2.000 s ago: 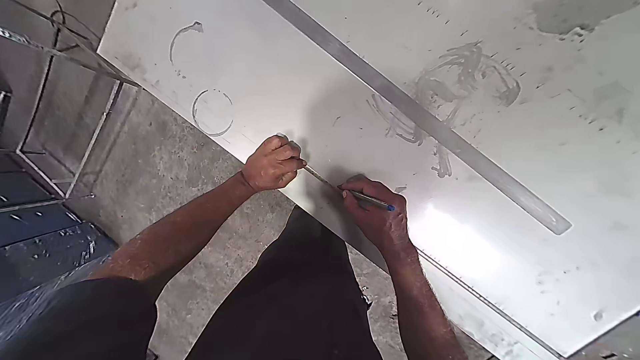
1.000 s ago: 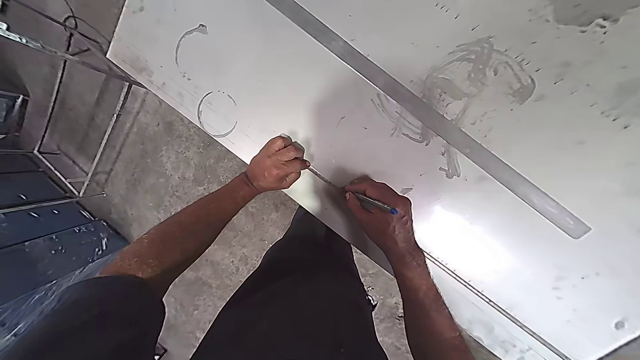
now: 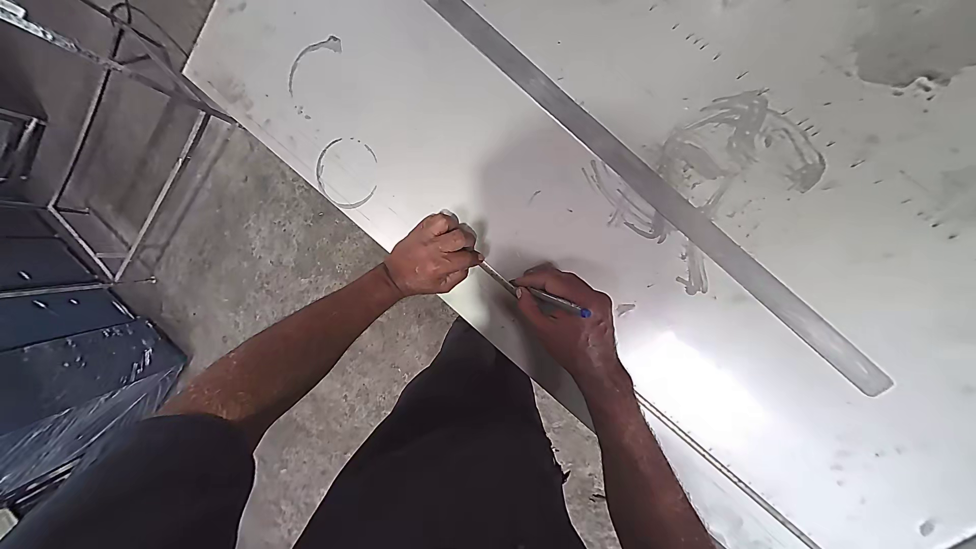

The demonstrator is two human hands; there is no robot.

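Note:
My left hand (image 3: 435, 255) is closed on the end of a thin metal ruler or strip (image 3: 497, 275) near the edge of a large pale sheet (image 3: 427, 114). The strip runs from the left fist beneath my right hand and shows again past the right forearm, along the sheet's near edge. My right hand (image 3: 568, 313) holds a pen with a blue end cap (image 3: 560, 302), its writing end at the strip. The pen lies slanted low over the sheet. The fingers hide part of the strip.
A long flat grey metal bar (image 3: 671, 202) lies diagonally across the sheet, near smeared marks and a ring mark. Left of the sheet stands a thin metal frame (image 3: 164, 194) on the concrete floor (image 3: 267, 229). Dark blue panels (image 3: 76, 328), partly covered in clear film, are at lower left.

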